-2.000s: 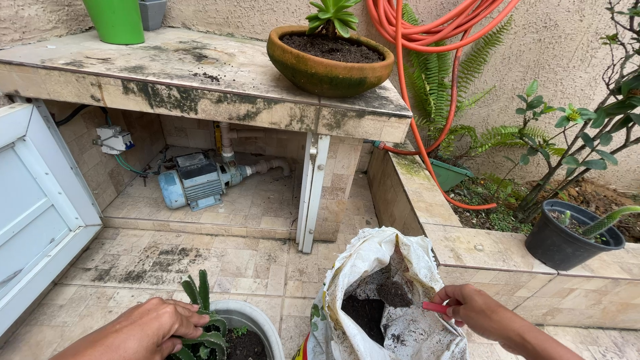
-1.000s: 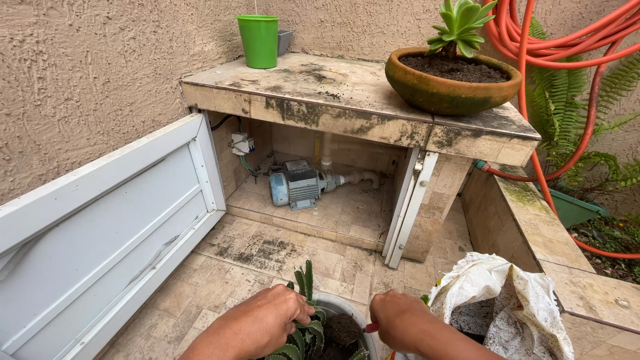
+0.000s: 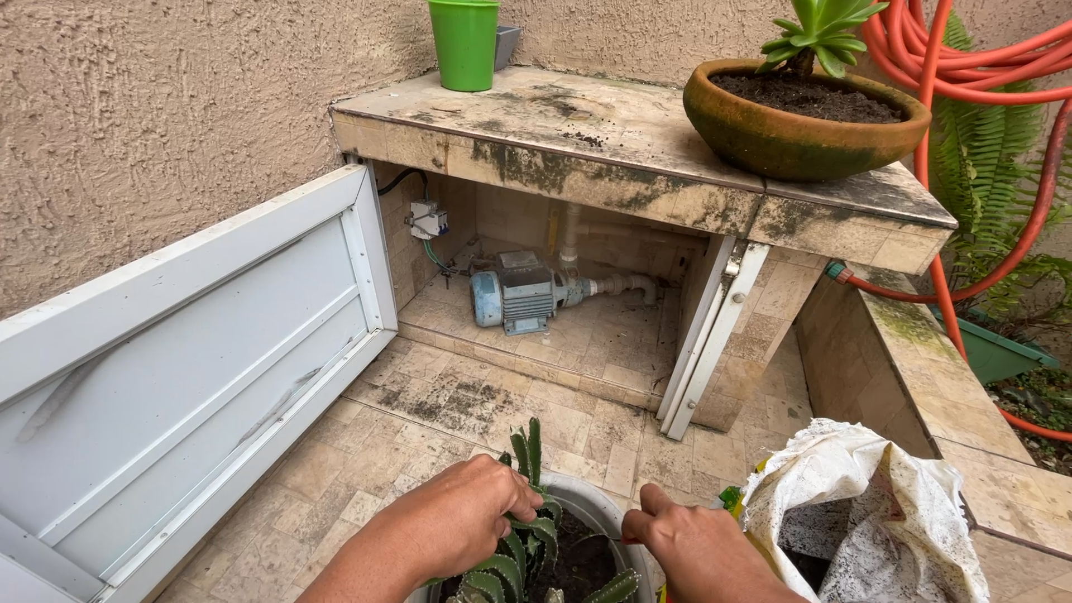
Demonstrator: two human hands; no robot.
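Note:
A cactus-like succulent with toothed stems (image 3: 526,544) grows in dark soil in a pale round pot (image 3: 584,494) at the bottom centre. My left hand (image 3: 469,511) pinches one of its stems near the top. My right hand (image 3: 682,536) is closed at the pot's right rim around a small tool, of which a bit of red handle and a thin dark metal part show; its tip is not clear. To the right stands an open white sack (image 3: 837,477) with dark soil inside.
A tiled bench (image 3: 536,167) carries a green plastic cup (image 3: 466,46) and a clay bowl with a succulent (image 3: 804,134). Beneath is an electric water pump (image 3: 523,293). A white door (image 3: 209,352) stands open at left. An orange hose (image 3: 930,151) hangs at right above a tiled planter wall (image 3: 938,360).
My right hand has moved left from the sack's mouth to the pot with the red-handled tool. My left hand stays at the plant. The view has swung left.

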